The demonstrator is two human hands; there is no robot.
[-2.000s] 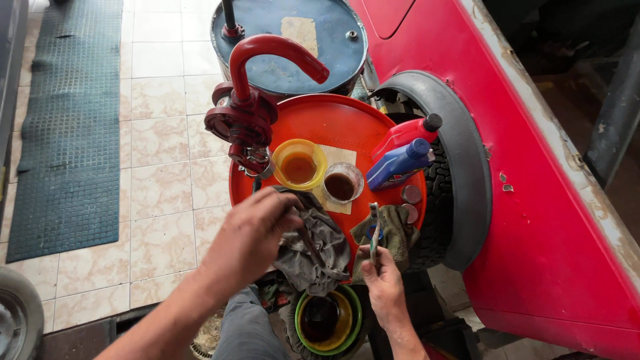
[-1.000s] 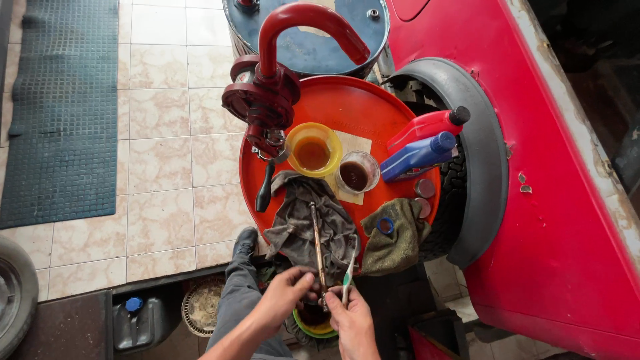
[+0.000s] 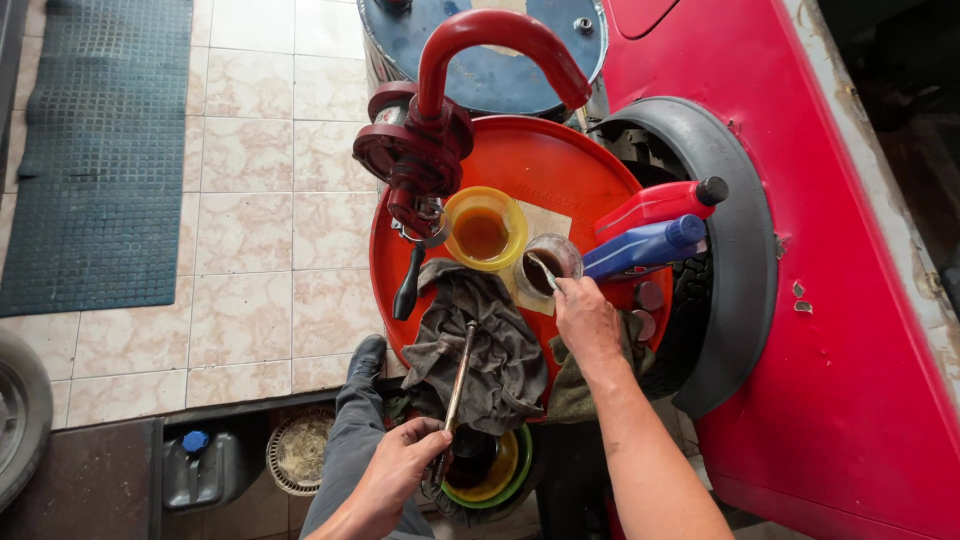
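My left hand (image 3: 409,457) grips the lower part of a thin metal rod (image 3: 460,375), whose upper end lies over a dark grey rag (image 3: 480,337) on the red drum top (image 3: 525,146). My right hand (image 3: 589,319) pinches a slim, light-coloured brush-like tool (image 3: 544,271), its far end inside a clear cup (image 3: 564,251) of dark liquid. Left of that cup stands a yellow bowl (image 3: 496,202) with amber liquid. A red bottle (image 3: 652,206) and a blue bottle (image 3: 637,247) lean at the right, near an olive cloth (image 3: 574,397).
A red hand pump (image 3: 420,142) with a curved spout and black handle (image 3: 408,289) rises at the drum's left. Behind is a blue drum (image 3: 480,79). Green and yellow basins (image 3: 521,469) sit below. A red car body (image 3: 810,360) with a dark fender flare (image 3: 739,247) borders the right.
My right hand has moved up from beside my left hand to the clear cup, carrying the slim tool into it. My left hand still holds the metal rod.
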